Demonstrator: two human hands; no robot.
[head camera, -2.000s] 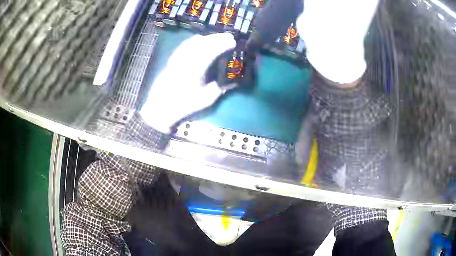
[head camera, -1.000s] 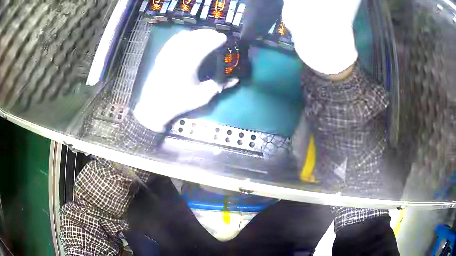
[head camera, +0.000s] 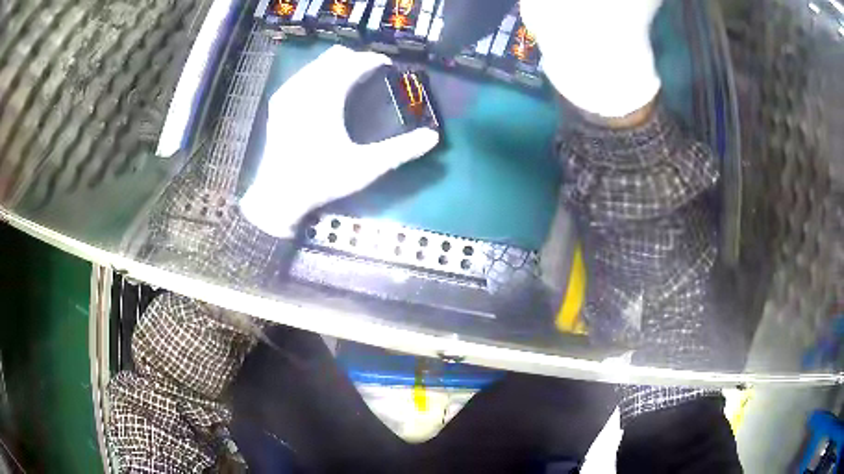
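Observation:
My left hand (head camera: 310, 139), in a white glove, holds a black coil component (head camera: 413, 96) between thumb and fingers over the green mat (head camera: 490, 167). The component is tilted, with copper-orange windings and thin silvery strips showing. My right hand (head camera: 597, 56), also white-gloved, is at the upper right and cut off by the top edge. It is closed around a dark blurred tool (head camera: 477, 23) that points down-left toward the component row. Several coil components (head camera: 401, 17) stand in a row at the top. My right fingertips are not clear.
A curved clear window with a pale rim (head camera: 389, 343) crosses in front of me. A perforated metal strip (head camera: 398, 243) lies at the mat's front edge. Textured grey walls (head camera: 83, 83) stand at both sides. A yellow item (head camera: 573, 294) is by my right sleeve.
The component in my left hand has turned and tilted, showing another side. The dark tool has moved up, away from it. My right hand has shifted slightly up and left.

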